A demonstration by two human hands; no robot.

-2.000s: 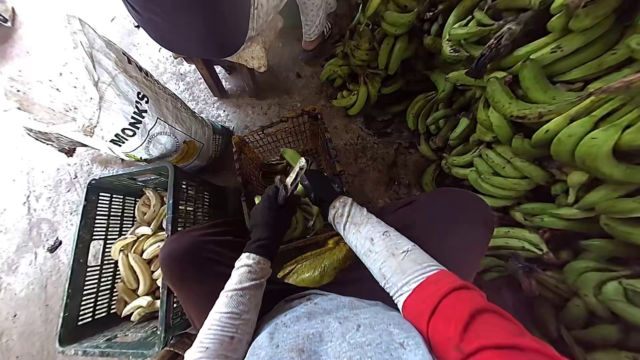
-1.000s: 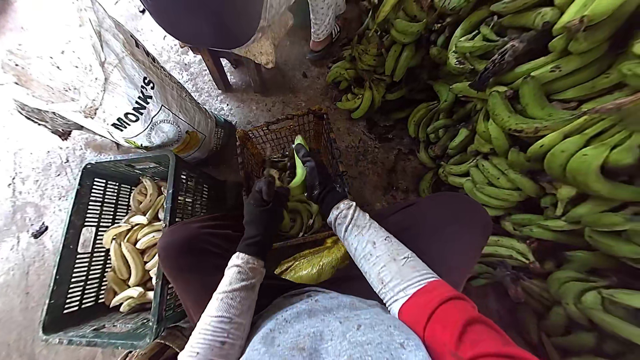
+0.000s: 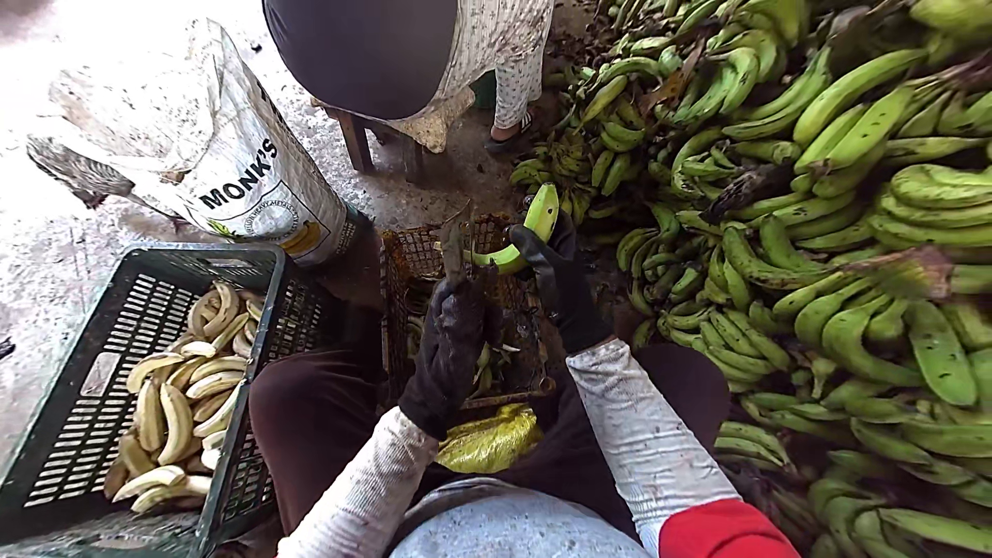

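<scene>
In the head view my left hand (image 3: 451,341), in a dark glove, is closed around a knife (image 3: 454,240) whose stained blade points up. My right hand (image 3: 566,287), also gloved, holds a green plantain (image 3: 540,217) by its upper part; the plantain's thin lower end curves toward the blade. Whether blade and plantain touch, I cannot tell. Below both hands is a brown lattice crate (image 3: 394,310) with peels in it. Peeled plantains (image 3: 177,422) lie in a dark green plastic crate (image 3: 275,310) to my left.
Green plantain bunches (image 3: 860,333) are heaped along my right. A printed woven sack (image 3: 263,178) stands beyond the green crate. Ahead, a person sits on a wooden stool (image 3: 354,143), with a sandaled foot (image 3: 508,138) beside it. A yellow plastic bag (image 3: 492,440) lies between my legs.
My right hand with the green plantain has moved outward, away from my body, and the plantain is now more plainly in sight. The knife blade now points up beside it.
</scene>
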